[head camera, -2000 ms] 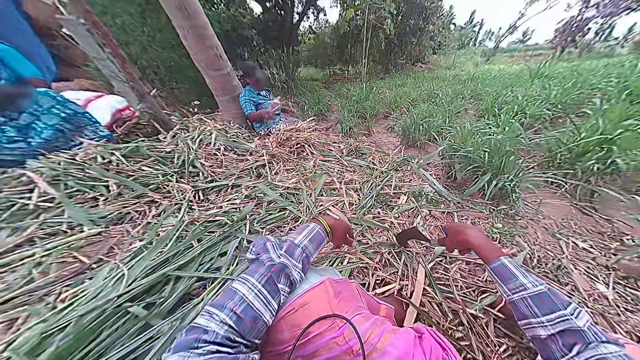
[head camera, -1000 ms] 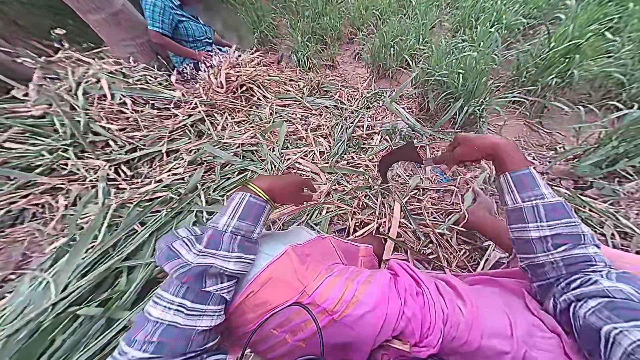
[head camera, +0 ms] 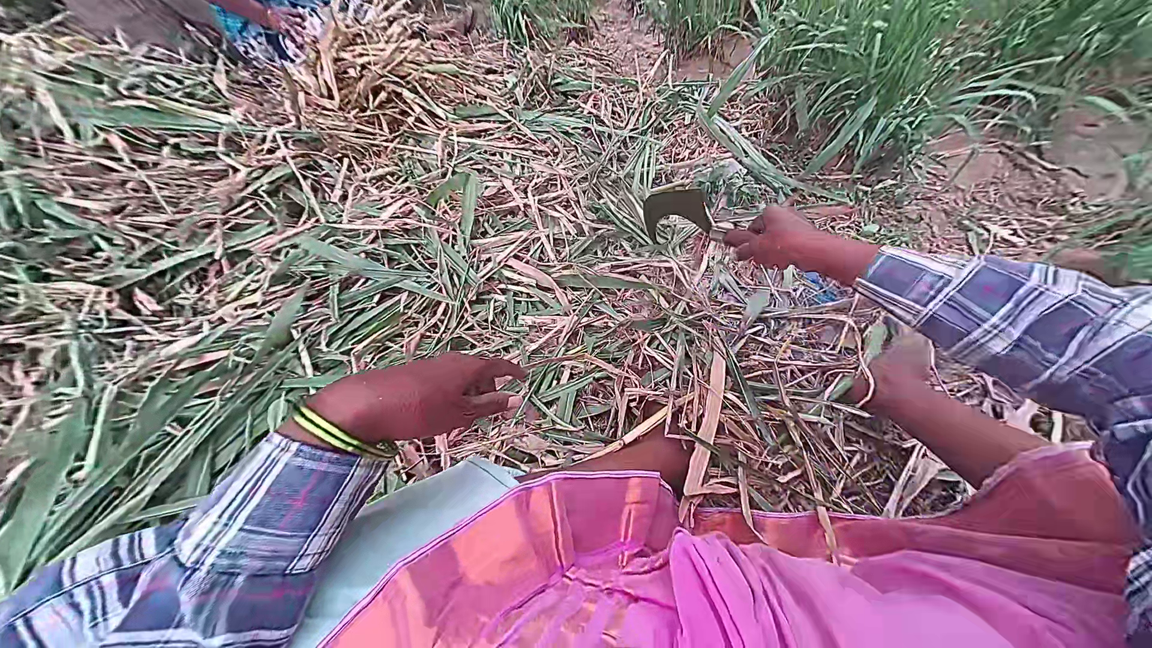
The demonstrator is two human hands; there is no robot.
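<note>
My right hand (head camera: 781,239) grips the handle of a sickle with a dark, curved blade (head camera: 677,209), which is held over the cut stalks, its tip pointing left. Most of the handle is hidden in my fingers. My left hand (head camera: 441,394), with yellow-green bangles (head camera: 333,432) at the wrist, hovers over the litter with its fingers apart and nothing in it. Cut green and dry stalks and leaves (head camera: 504,270) lie around both hands. A long pale dry leaf (head camera: 708,423) lies between my legs, by the edge of the pink cloth (head camera: 576,558).
My bare foot (head camera: 891,369) rests on the litter at the right. Long green leaves (head camera: 180,432) are heaped at the left. Standing green grass (head camera: 882,81) grows at the upper right beside bare soil. Part of another person in blue (head camera: 256,27) shows at the top left.
My right hand has moved forward with the sickle, away from my lap, since a second ago. The left hand stays free of any stalk. The view has tilted down.
</note>
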